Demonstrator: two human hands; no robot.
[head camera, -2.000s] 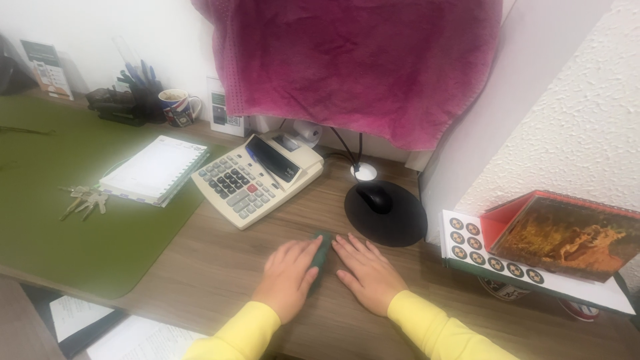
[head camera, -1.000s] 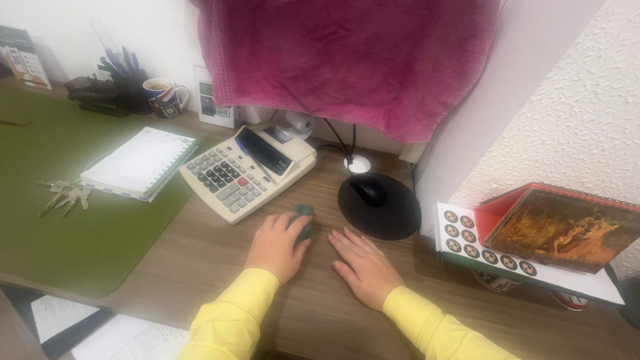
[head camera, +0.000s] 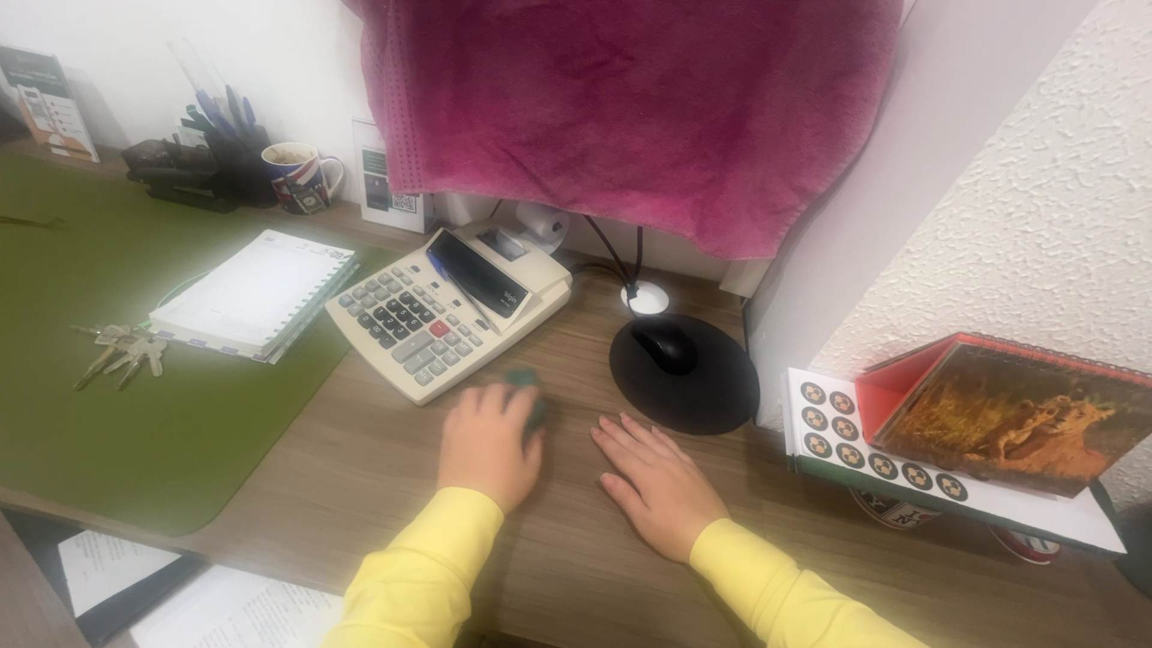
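My left hand (head camera: 490, 441) is closed around a small dark green object (head camera: 531, 396), mostly hidden under the fingers and blurred, just in front of the printing calculator (head camera: 441, 315). A pen lies across the calculator. My right hand (head camera: 661, 486) rests palm down on the wooden desk (head camera: 576, 576), fingers extended, holding nothing. Beyond its fingertips is a round black mouse pad (head camera: 711, 387) with a black computer mouse (head camera: 666, 346) on it.
On the green desk mat (head camera: 180, 450) lie a spiral planner (head camera: 252, 292) and keys (head camera: 126, 351). A mug (head camera: 299, 178) and pen holder (head camera: 238, 153) stand behind. A magenta towel (head camera: 621, 117) hangs at the back. A desk calendar (head camera: 1017, 414) stands on a shelf at right.
My left hand has moved forward toward the calculator with the green object and was farther left of my right hand one second ago than two seconds ago. The right hand stays flat on the desk.
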